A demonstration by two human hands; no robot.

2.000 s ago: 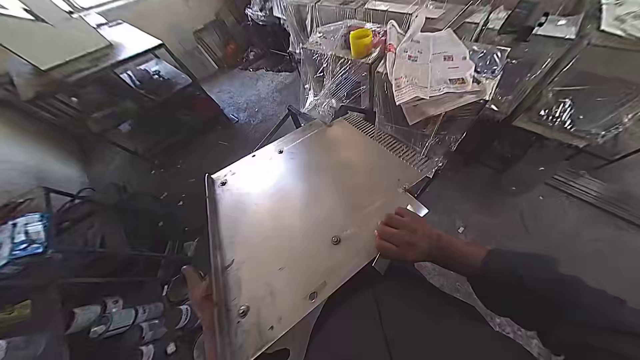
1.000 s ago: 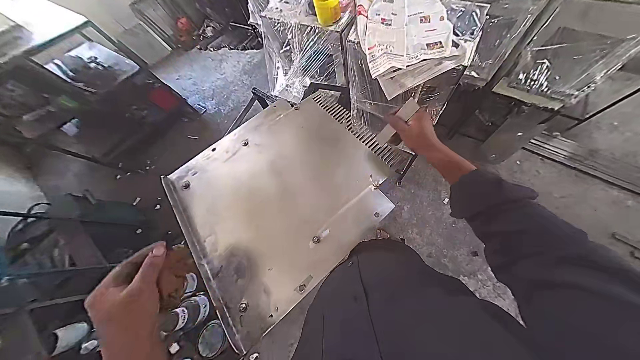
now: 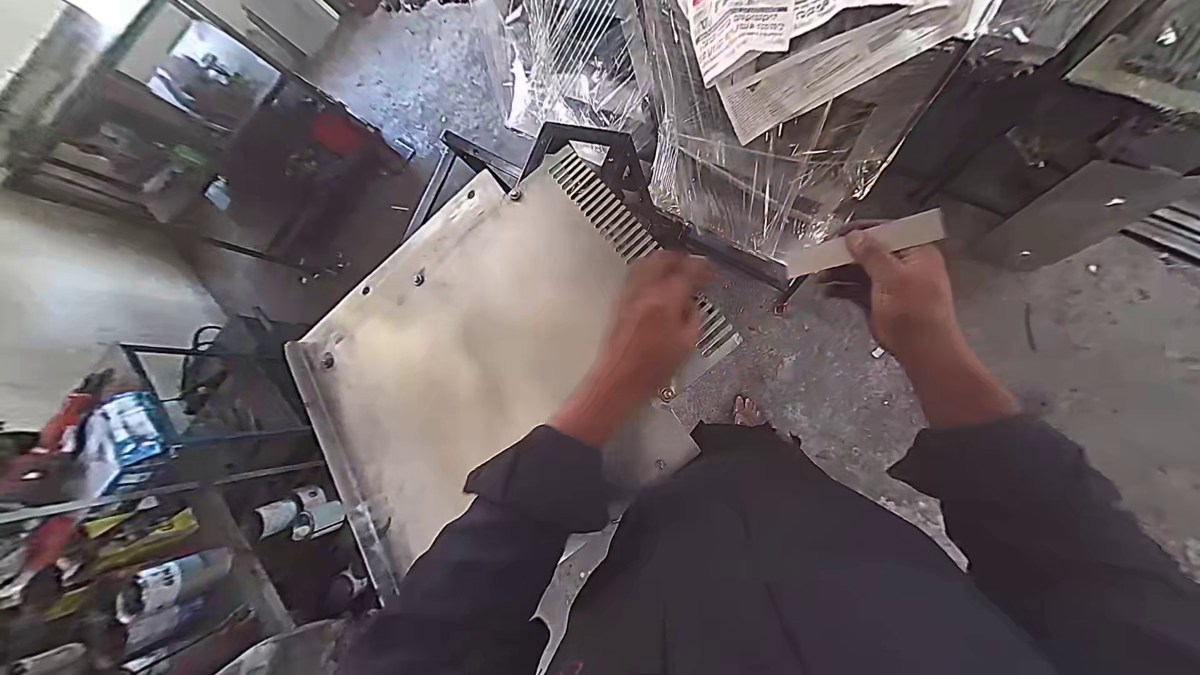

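Note:
A large sheet-metal panel (image 3: pixel 469 328) with bolts along its edges and a comb-like slotted edge (image 3: pixel 605 206) lies tilted in front of me, over a dark metal frame (image 3: pixel 586 131). My left hand (image 3: pixel 656 314) is blurred above the panel's slotted edge; whether it touches the metal or has anything in its fingers cannot be told. My right hand (image 3: pixel 909 286), to the right of the panel, grips a short flat light-coloured strip (image 3: pixel 872 246) between thumb and fingers. The strip's material is not certain.
Plastic-wrapped items (image 3: pixel 675 112) stand beyond the frame, with newspaper (image 3: pixel 797 84) on top. Lower left, a metal rack (image 3: pixel 225 441) stands near cans (image 3: pixel 291 514) and clutter. At upper left is a workbench (image 3: pixel 178 103). Flat metal bars (image 3: pixel 1167 225) lie at the right.
My left hand has moved from beside the panel's left edge to above its slotted edge. My right hand, near the slotted edge a second ago, is now farther out to the right with the strip.

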